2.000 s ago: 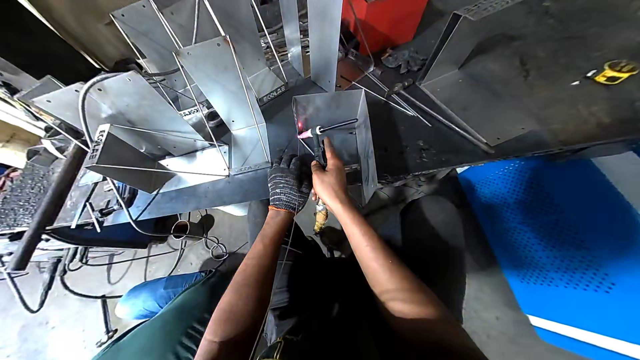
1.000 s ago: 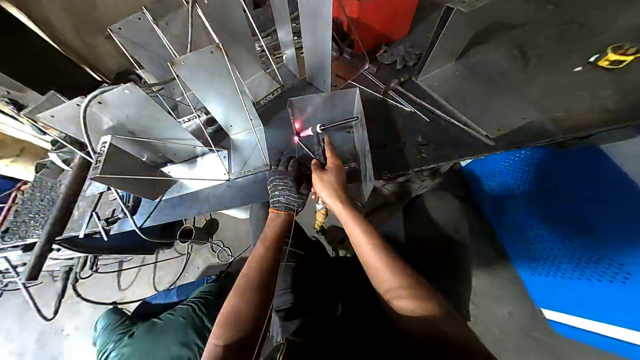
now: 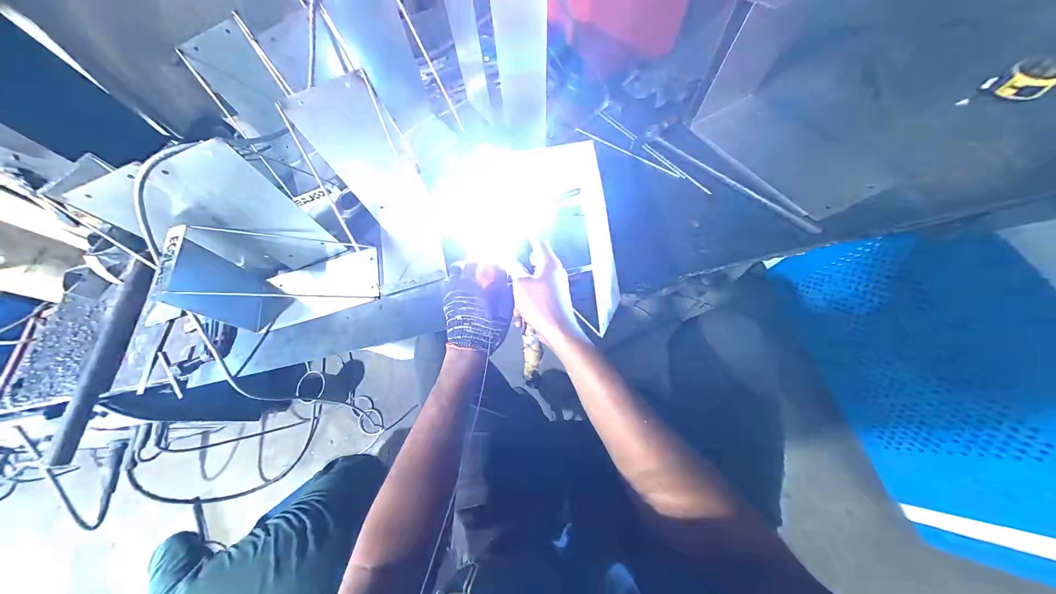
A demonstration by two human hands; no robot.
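Note:
A blinding welding arc glares over the left part of a bent sheet-metal piece [image 3: 605, 247] on the workbench. Just below the glare, my left hand [image 3: 477, 307], in a knitted work glove, has its fingers gathered around a thin metal filler rod [image 3: 473, 412] that runs down past my forearm. My bare right hand [image 3: 544, 290] is beside it on the right, closed on a welding torch whose handle end [image 3: 532, 351] hangs below the palm. The torch's head and tip, and the fingertips of both hands, are lost in the white light.
Several bent sheet-metal pieces with thin rods [image 3: 322, 115] stand at the left. Metal rods [image 3: 734, 177] and a tape measure [image 3: 1023, 82] lie on the bench at right. A red object [image 3: 623, 25] is behind. Cables [image 3: 214, 495] hang lower left, near another person's leg [image 3: 280, 528]; a blue perforated panel [image 3: 932, 396] is at right.
The small reddish glow at the torch tip has become a bright white-blue arc that washes out the metal around it. Both hands have stayed in about the same place on the piece.

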